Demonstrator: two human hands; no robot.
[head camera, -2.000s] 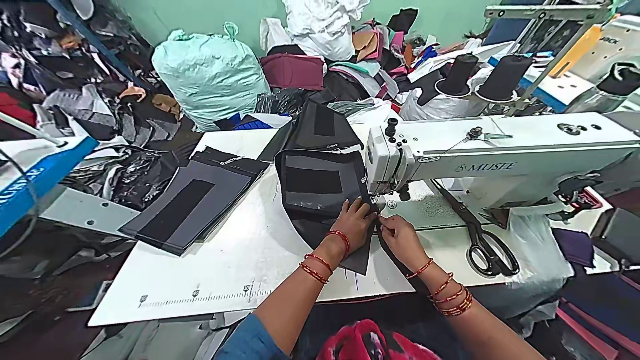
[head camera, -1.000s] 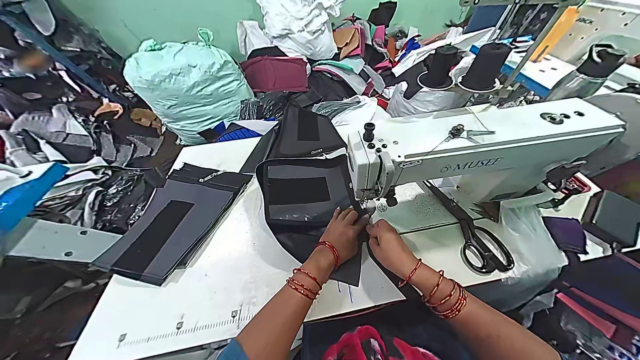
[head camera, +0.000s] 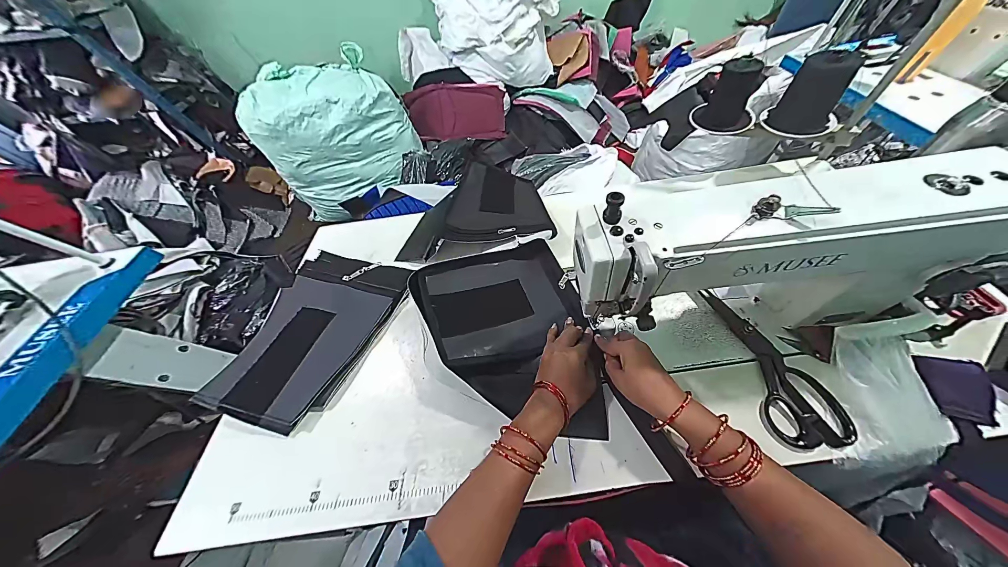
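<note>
A black fabric piece with a raised rim and a dark rectangular patch (head camera: 482, 309) lies on the white sewing table (head camera: 378, 441), its right edge at the needle area of a white Musee sewing machine (head camera: 787, 252). My left hand (head camera: 568, 366) rests on that edge just before the presser foot, fingers bent over the fabric. Close beside it, my right hand (head camera: 634, 368) pinches the material's edge, thumb and forefinger together. The exact stitching point is partly hidden by my fingers. Black-handled scissors (head camera: 803, 402) lie right of my right hand.
A stack of dark grey panels (head camera: 295, 339) lies at the left of the table. Behind the work is another black piece (head camera: 492, 205). A pale green sack (head camera: 331, 130), fabric scraps and black thread cones (head camera: 815, 90) stand at the back. A plastic bag (head camera: 890, 394) hangs by the scissors.
The view has shifted a little. Both hands stay at the fabric edge near the needle; no other clear change shows.
</note>
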